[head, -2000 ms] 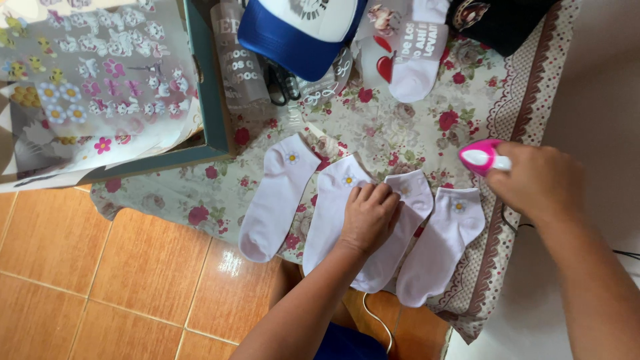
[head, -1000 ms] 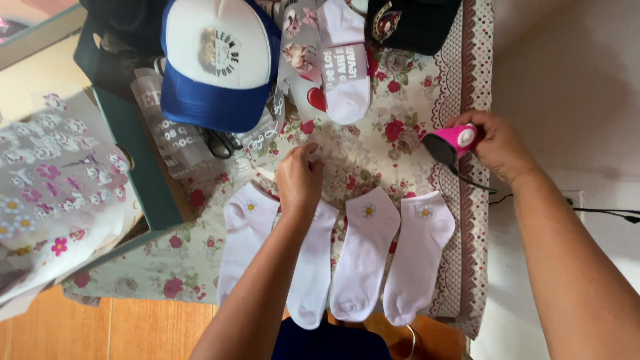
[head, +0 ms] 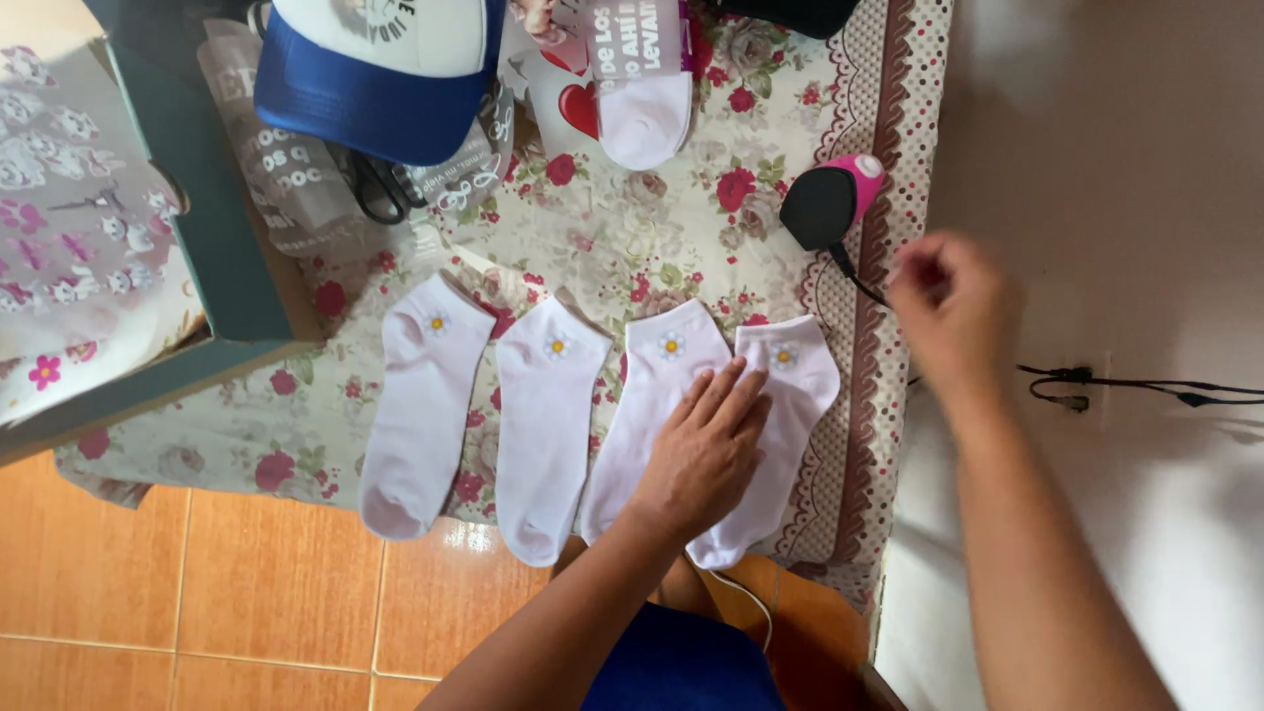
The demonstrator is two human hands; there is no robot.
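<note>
Several white ankle socks lie in a row on the flowered tablecloth, each with a daisy print near its cuff. My left hand (head: 706,449) rests flat across the third sock (head: 642,395) and the rightmost sock (head: 790,434), fingers a little apart. To its left lie the second sock (head: 548,444) and the leftmost sock (head: 425,415). My right hand (head: 948,296) is raised past the table's right edge, blurred, with curled fingers; whether it holds anything small cannot be told. A pink and black mini heat press (head: 825,202) sits on the cloth, its cable running toward that hand.
A dark green box (head: 237,227) with sheets of printed transfers (head: 79,217) stands at left. A blue and white cap (head: 375,99), clear printed film (head: 296,178) and another white sock (head: 647,118) lie at the back. Black cables (head: 1136,380) run along the wall at right.
My right hand has let go of the mini heat press, which now sits on the cloth. My left hand has moved from above the second sock to the two right-hand socks.
</note>
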